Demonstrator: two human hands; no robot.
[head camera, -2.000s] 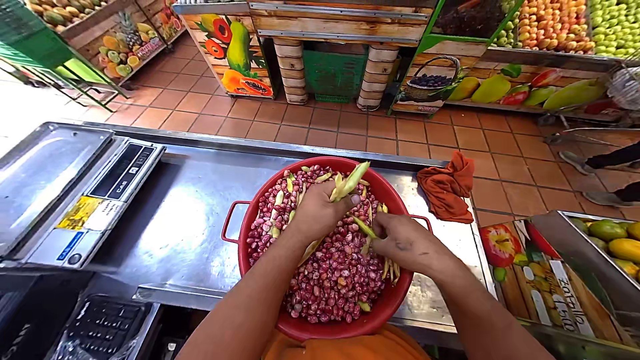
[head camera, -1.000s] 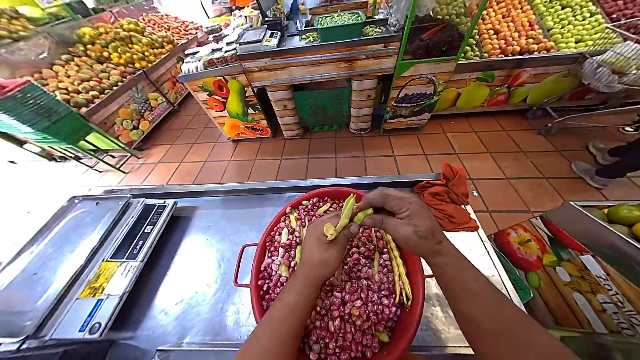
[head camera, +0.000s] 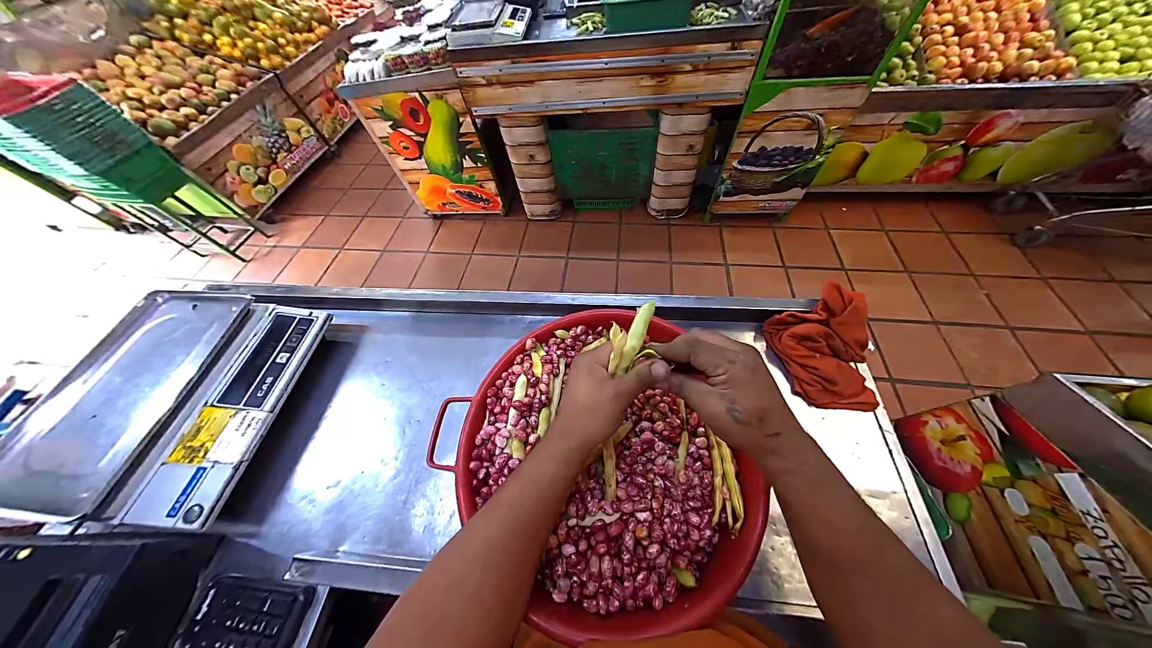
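Observation:
A red plastic colander-like tub with side handles stands on the steel counter, filled with speckled red and white shelled beans. Over the beans' far part, my left hand is closed around several pale yellow-green bean pods, which stick up past the thumb. My right hand meets it from the right, fingertips at the pods; whether a separate pod lies between its fingers is hidden. Loose yellowish pods lie on the beans at the right, and more lie at the left.
A CAS scale with a steel tray stands left on the counter. An orange-red cloth lies at the right edge. A black keyboard is at lower left. Fruit displays and a wooden stand stand beyond the tiled floor.
Two seconds ago my right hand was lower, over the beans beside a pod; it has since come up to the pods in my left hand. The view has tilted up.

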